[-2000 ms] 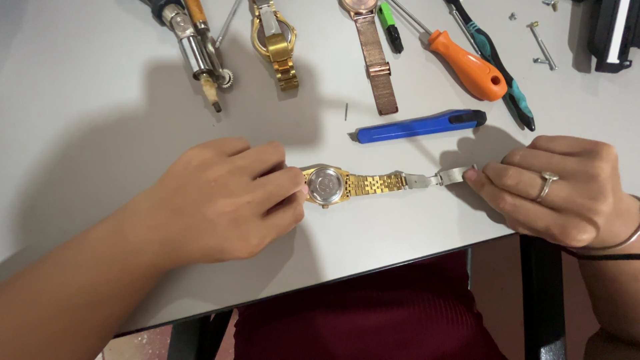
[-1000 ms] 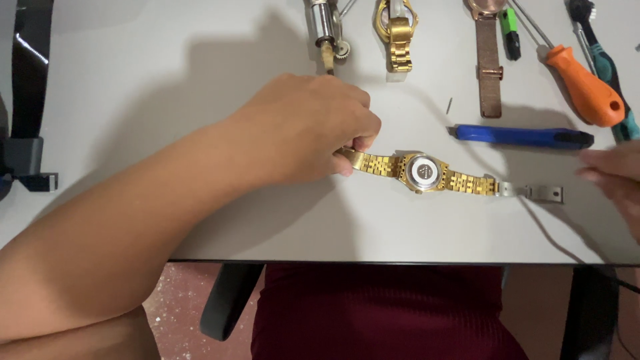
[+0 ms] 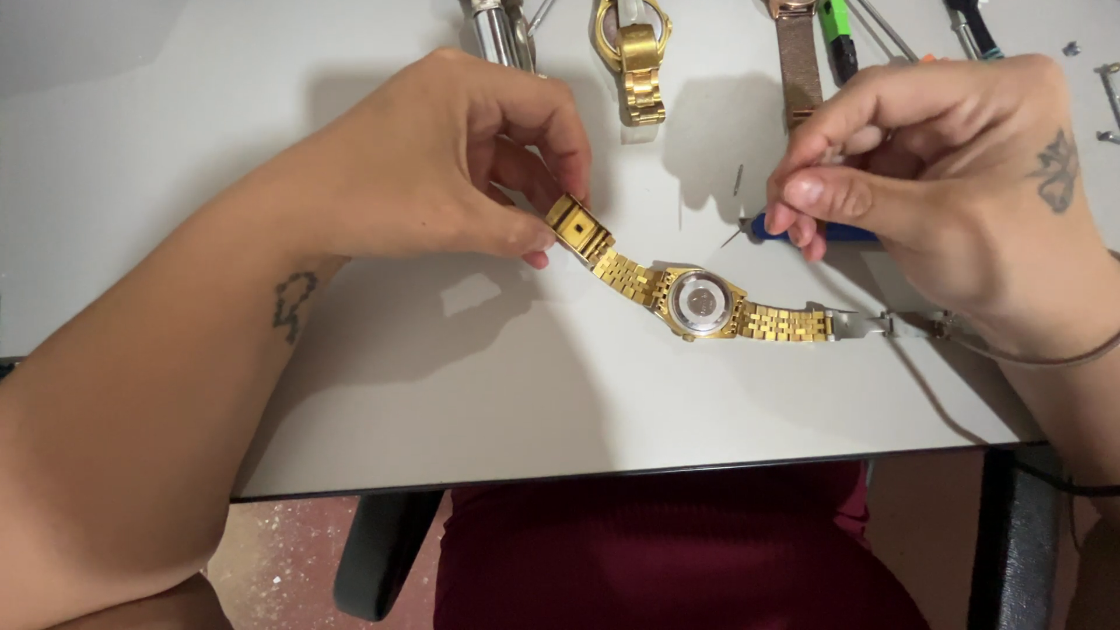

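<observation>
A gold-toned wristwatch (image 3: 701,303) lies case back up on the white table, its metal band spread to both sides. Between thumb and fingers, my left hand (image 3: 490,157) pinches the left end of the band, raised at the gold clasp part (image 3: 578,227). The silver folding clasp (image 3: 862,325) at the band's right end runs partly behind my right wrist. My right hand (image 3: 919,192) is over the blue utility knife (image 3: 849,232), fingertips together; whether something thin is between them cannot be told. A small spring bar (image 3: 738,179) lies left of those fingertips.
Along the far side lie another gold watch (image 3: 643,74), a rose-gold mesh-band watch (image 3: 798,66), a green-and-black marker (image 3: 837,39), a metal-barrelled tool (image 3: 496,35) and small screws (image 3: 1109,87) at right. The table's near edge (image 3: 612,473) runs above my lap.
My left hand has gone from the table beside the watch to lifting its band end. My right hand let go of the silver clasp, moved off to the right, and is now above the blue knife.
</observation>
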